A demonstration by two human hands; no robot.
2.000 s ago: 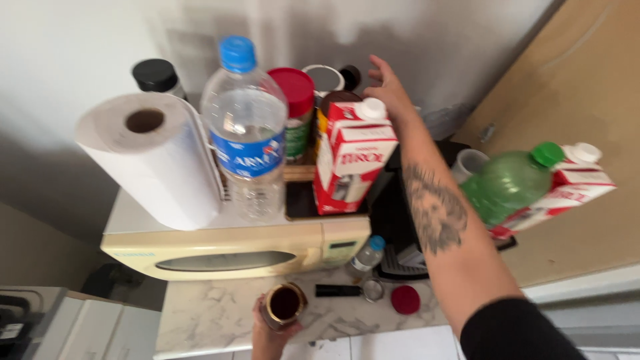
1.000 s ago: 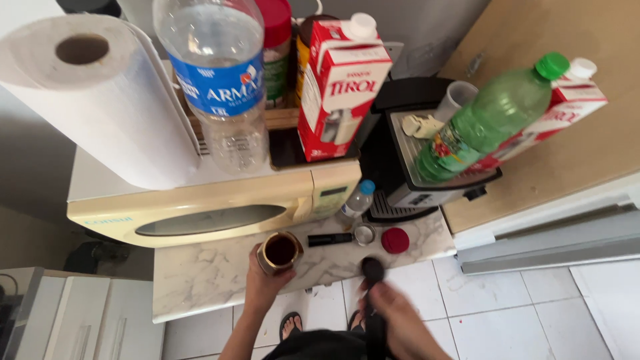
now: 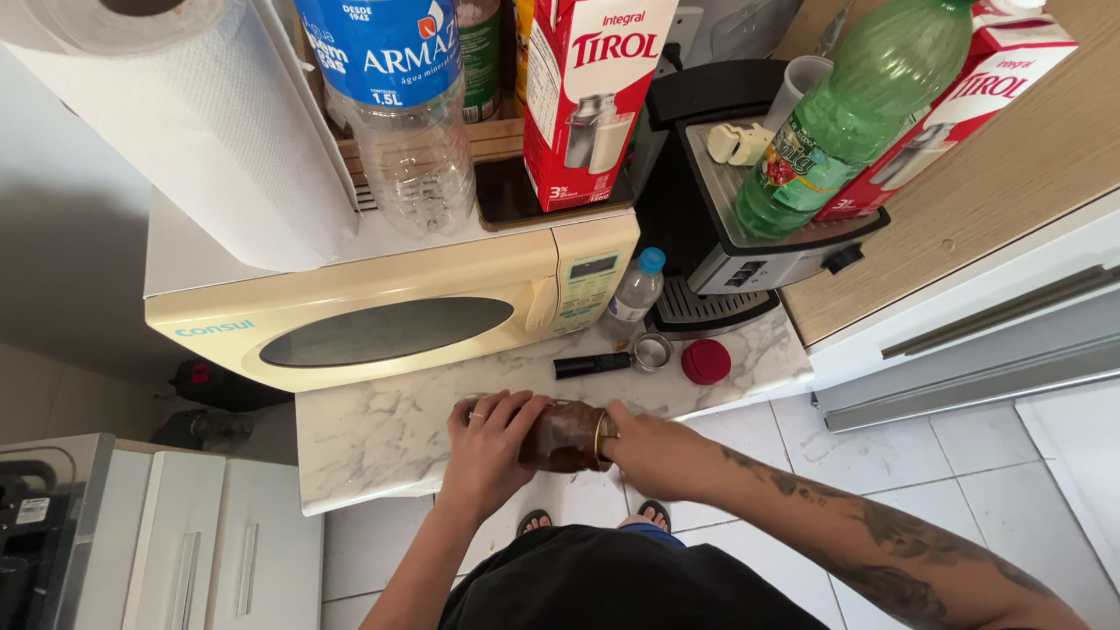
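A glass jar of dark brown contents [image 3: 564, 436] lies tilted on its side between my hands, its mouth toward the right. My left hand [image 3: 496, 437] grips the jar's base end. My right hand [image 3: 643, 446] is at the mouth, its fingers partly inside the rim; whether it holds something there is hidden. Behind, on the marble-patterned counter [image 3: 376, 446], lies a portafilter with a black handle [image 3: 592, 365] and a metal basket [image 3: 651, 351]. A red lid [image 3: 706, 361] rests to its right.
A cream microwave [image 3: 394, 306] stands behind, bearing a paper towel roll [image 3: 219, 131], a plastic water bottle [image 3: 420, 157] and a milk carton [image 3: 586, 105]. An espresso machine [image 3: 744, 262] carries a green bottle [image 3: 831, 149]. A small blue-capped bottle [image 3: 637, 293] stands between them.
My right hand has come down from behind the milk carton, held a dark utensil a second ago, and is now at the jar's mouth. The jar has gone from upright to tilted. The view has moved closer.
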